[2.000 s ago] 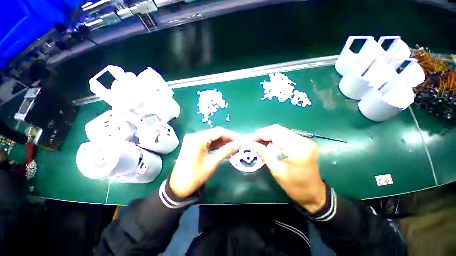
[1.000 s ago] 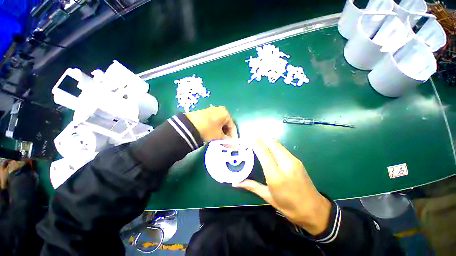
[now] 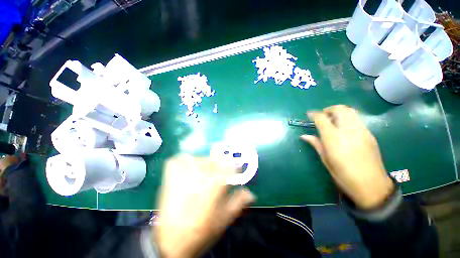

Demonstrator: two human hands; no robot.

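Note:
A white plastic housing (image 3: 248,160) stands in front of me with its round, slotted end face up. My left hand (image 3: 202,194) is blurred and lies over the left and lower part of that face; whether it grips the housing I cannot tell. My right hand (image 3: 348,146) is over the slim screwdriver (image 3: 299,123) at the right, with fingertips at its shaft and the thumb apart. The hand hides the rest of the tool. Two loose piles of small white parts lie beyond the housing, a left pile (image 3: 194,91) and a right pile (image 3: 275,64).
White housings (image 3: 83,171) are stacked at the left. More housings (image 3: 406,75) stand at the far right, beside tangled orange-brown leads (image 3: 450,25). A paper label (image 3: 400,176) lies near the right front edge. A pale rail (image 3: 227,49) runs behind. Part of another person's hand (image 3: 9,162) shows at far left.
My right hand has moved right from the housing to the screwdriver. My left hand has come from the housing's far side to its near left side. The housing remains upright.

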